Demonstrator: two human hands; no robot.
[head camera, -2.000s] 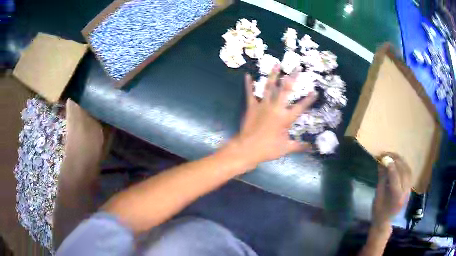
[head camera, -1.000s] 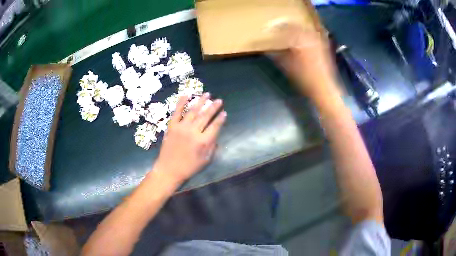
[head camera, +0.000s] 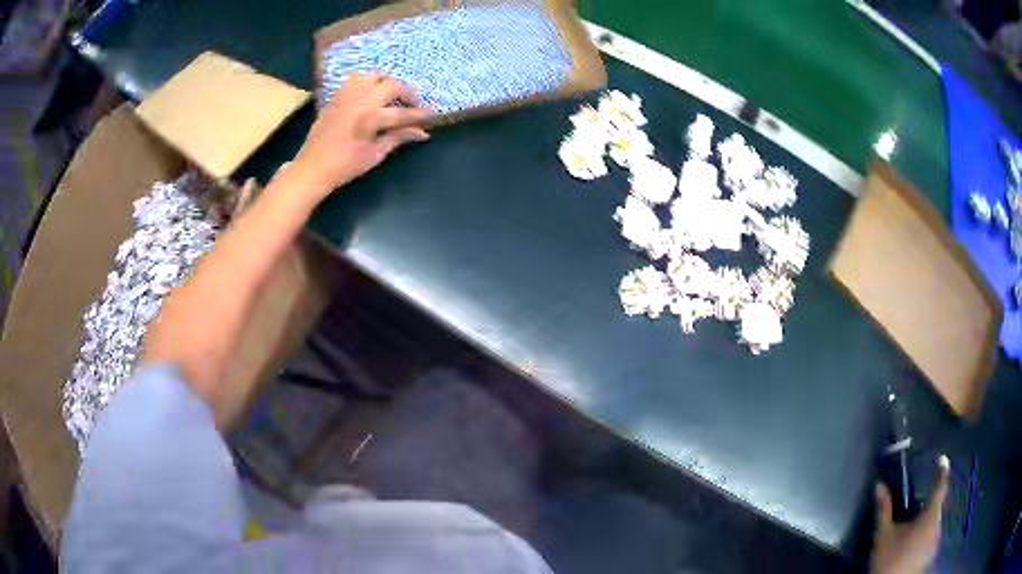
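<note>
My left hand (head camera: 364, 121) is over the near left edge of the shallow tray of tiny silvery-blue screws (head camera: 471, 54), fingers slightly apart, with nothing visible in it. My right hand (head camera: 913, 536) is partly cut off at the bottom right. Its thumb and a finger are on either side of a dark power screwdriver (head camera: 900, 477), whose thin bit points up and away; a firm grip cannot be made out. Loose white socket inserts (head camera: 712, 219) lie in a cluster on the dark green bench (head camera: 504, 258) between the hands.
An empty-looking shallow cardboard tray (head camera: 919, 289) lies right of the inserts. A deep parts carton (head camera: 56, 269) full of white pieces (head camera: 140, 292) stands at left. Beyond are the pale-edged green conveyor (head camera: 773, 67) and a blue sheet (head camera: 973, 168) holding pieces.
My left hand has left the inserts for the screw tray. My right hand has left the empty tray for the screwdriver. The inserts look more spread out than two seconds ago. The view has turned.
</note>
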